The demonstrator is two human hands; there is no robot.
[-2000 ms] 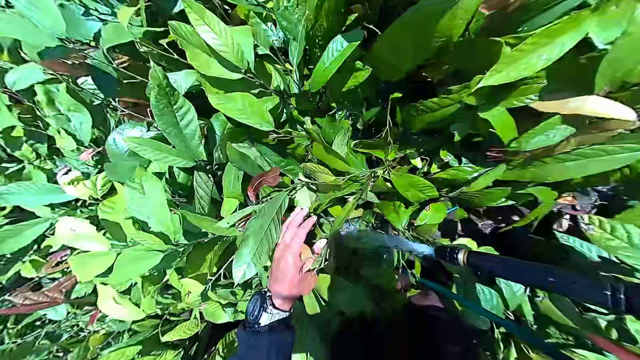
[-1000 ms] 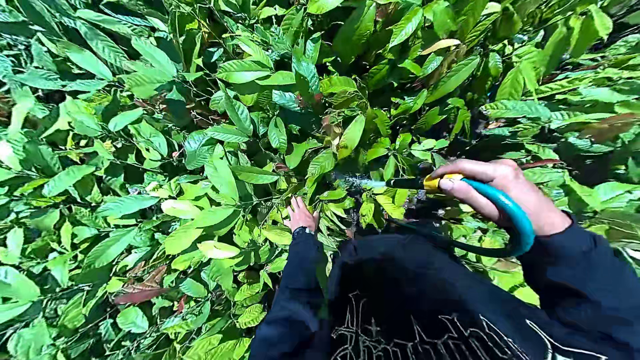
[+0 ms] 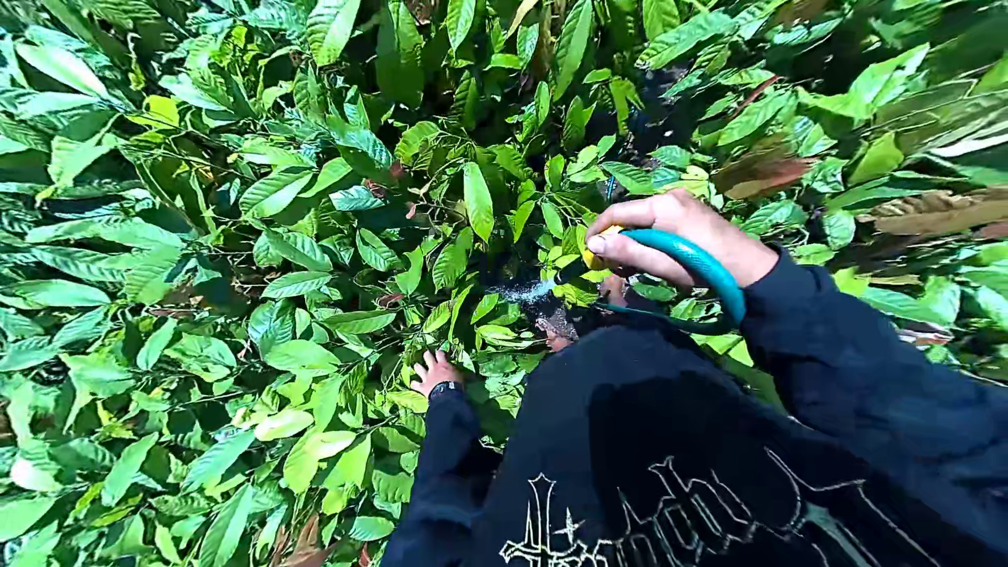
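My right hand (image 3: pixel 677 236) is closed around the yellow connector (image 3: pixel 592 250) at the end of a teal garden hose (image 3: pixel 697 264), which loops back below the wrist. From a dark nozzle (image 3: pixel 568 273) beyond the fingers, a water spray (image 3: pixel 526 292) goes left, low among leafy green plants (image 3: pixel 299 354). My left hand (image 3: pixel 435 373), fingers spread, rests against the foliage to the lower left of the spray; no object shows in it.
Dense broad-leaved plants surround both hands. Dry brown leaves (image 3: pixel 937 213) lie at the right. Part of a bare foot or leg (image 3: pixel 557 335) shows beneath the spray, beside my dark shirt (image 3: pixel 630 441). Dark gaps appear between the stems.
The view has moved back from the close look of two seconds ago. Since one second ago, the spray still runs left from the nozzle, and my right hand keeps its hold.
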